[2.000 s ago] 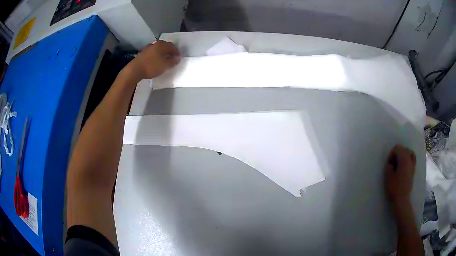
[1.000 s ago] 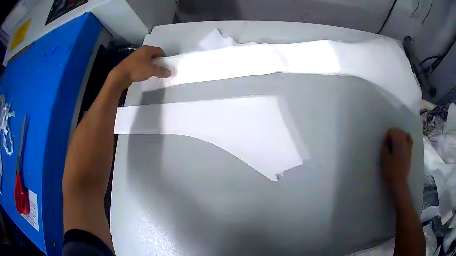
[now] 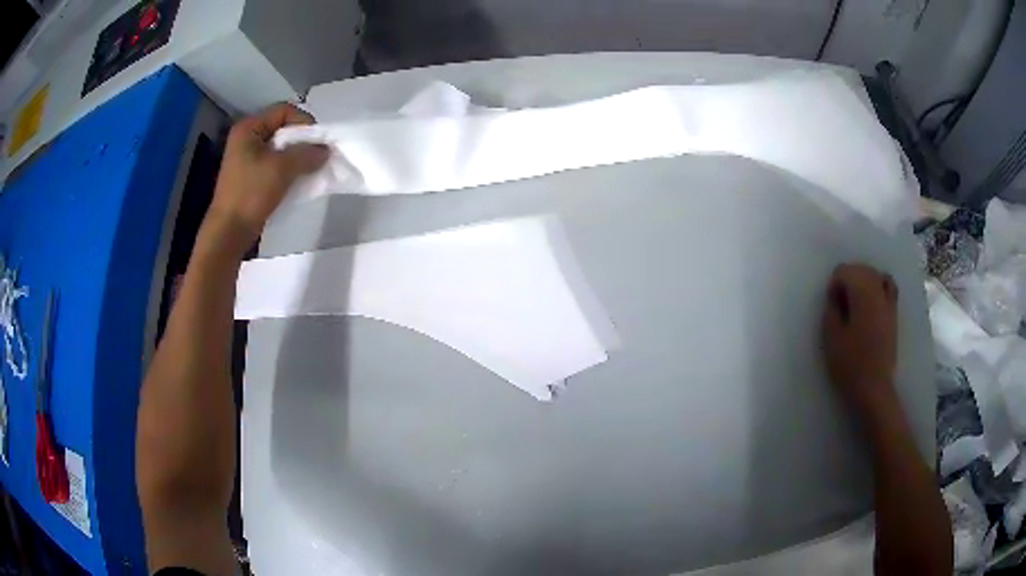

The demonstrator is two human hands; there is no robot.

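A long bright white strip (image 3: 540, 141) runs across the back of the pale grey table and flares into a curve at the right. My left hand (image 3: 270, 169) holds its left end, which is bunched and a little raised. A second white piece (image 3: 450, 276) lies flat in front of it, narrow at the left, wide at the right, its left end at the table's left edge. My right hand (image 3: 864, 321) rests at the table's right side with fingers curled; whether it holds anything is hidden.
A blue machine cover (image 3: 124, 259) stands at the left with red-handled shears (image 3: 47, 456) and white cords (image 3: 14, 321) on it. Crumpled white and grey scraps (image 3: 990, 349) lie right of the grey table (image 3: 630, 473). A small white piece (image 3: 437, 99) lies behind the strip.
The flat front piece has slid left. My left hand has moved left with the strip's end, which is now bunched. My right hand has shifted slightly left and up in the view.
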